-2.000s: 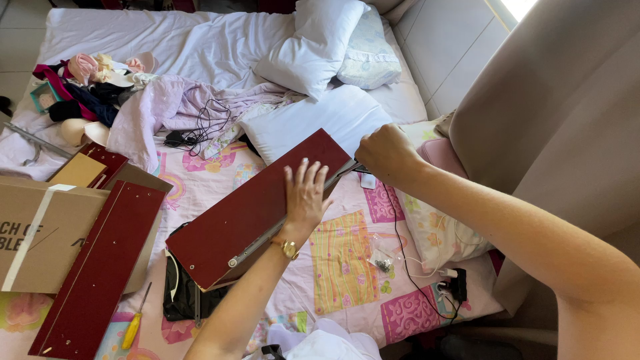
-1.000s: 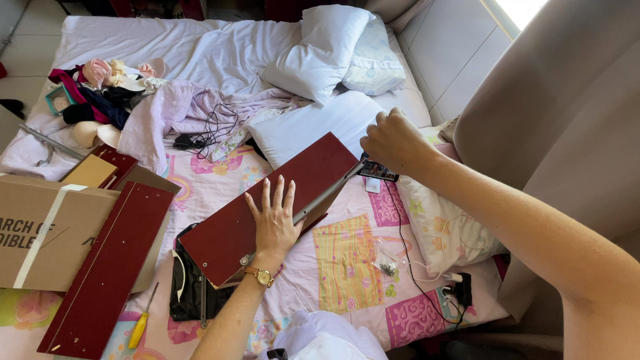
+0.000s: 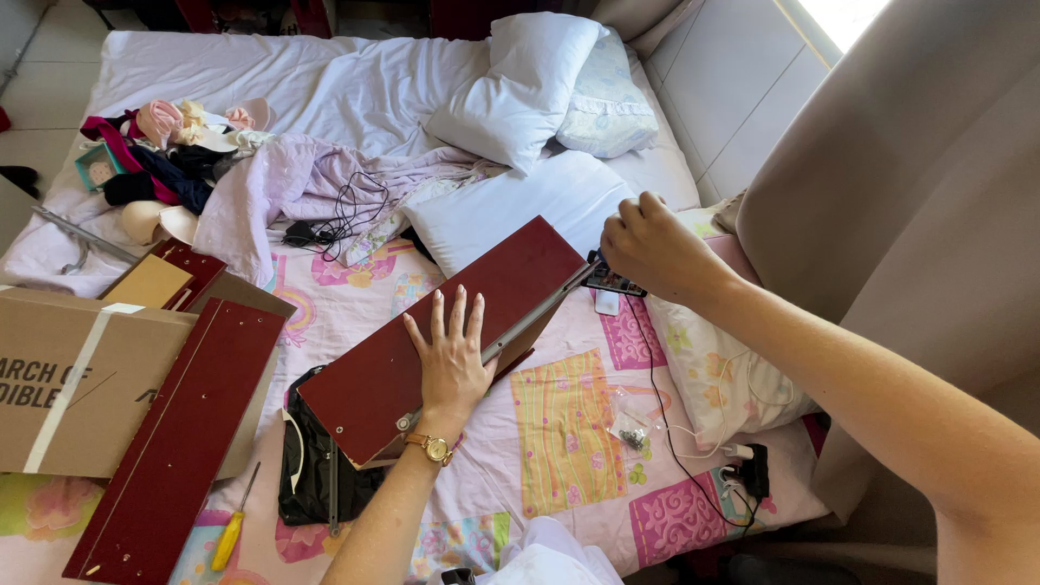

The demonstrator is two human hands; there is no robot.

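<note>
A dark red wooden drawer (image 3: 455, 325) lies on its side on the bed, with a metal drawer slide (image 3: 520, 325) along its near right edge. My left hand (image 3: 451, 357) rests flat on the red face, fingers spread, its thumb side by the slide. My right hand (image 3: 650, 244) is raised by the slide's far end, fingers curled; whether something small is between them is hidden. A screwdriver (image 3: 230, 536) with a yellow handle lies at the lower left. Beside the drawer, another metal slide (image 3: 333, 487) lies on a black bag (image 3: 301, 463).
At the left, a long red board (image 3: 175, 439) leans over a cardboard box (image 3: 89, 374). A small plastic bag of hardware (image 3: 632, 431), a phone (image 3: 613, 280) and a black cable (image 3: 662, 398) lie on the right. Pillows (image 3: 520, 89) and clothes (image 3: 162, 171) occupy the far side.
My left hand has shifted toward the near left part of the red face. My right hand has moved slightly away from the drawer's far corner, its fingers still curled.
</note>
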